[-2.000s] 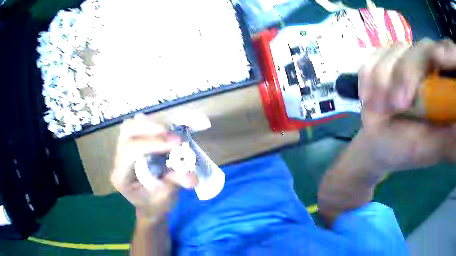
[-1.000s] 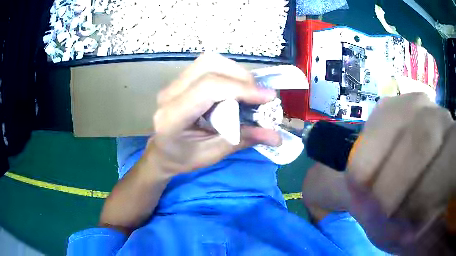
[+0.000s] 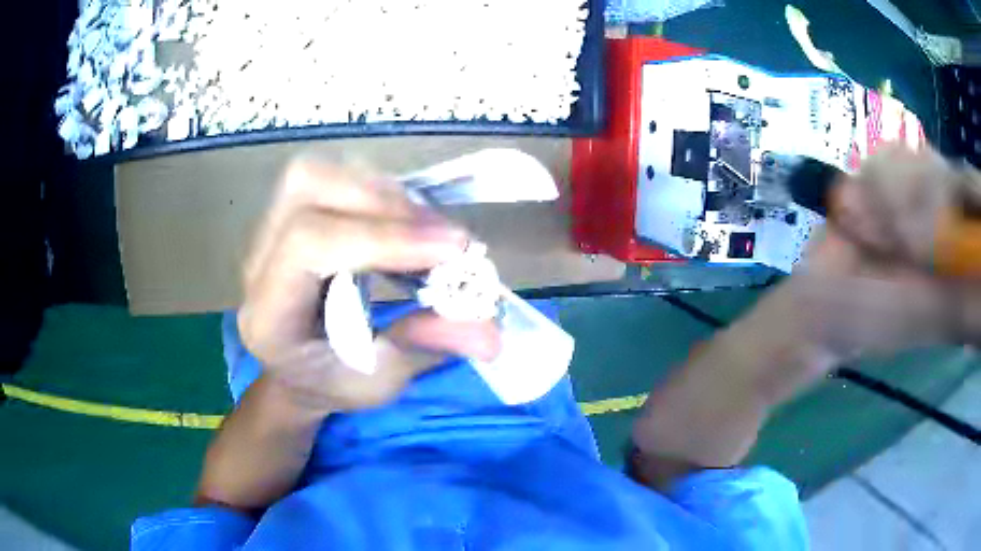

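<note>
My left hand (image 3: 344, 274) is closed around a white tripod stick body, its fingers just behind the round leg hub (image 3: 463, 286). The hub end faces me. Three white curved legs (image 3: 535, 350) splay around it. The rest of the body is hidden in my hand. My right hand (image 3: 898, 231) is blurred and grips an electric screwdriver (image 3: 957, 243) with an orange body. Its black nose (image 3: 815, 185) points left, over the right part of the screw feeder (image 3: 672, 161). The driver is apart from the hub. The screw tip cannot be made out.
A black-rimmed parts tray (image 3: 355, 138) full of loose white pieces lies at the top left. A cardboard sheet (image 3: 183, 231) lies in front of it. The feeder stands on a red base (image 3: 608, 140), with a red-and-white striped thing (image 3: 887, 121) beside it. A clear bag (image 3: 656, 9) is behind.
My left hand has moved left and slightly down with the tripod body. My right hand has moved up and away with the screwdriver, from beside the hub to the feeder.
</note>
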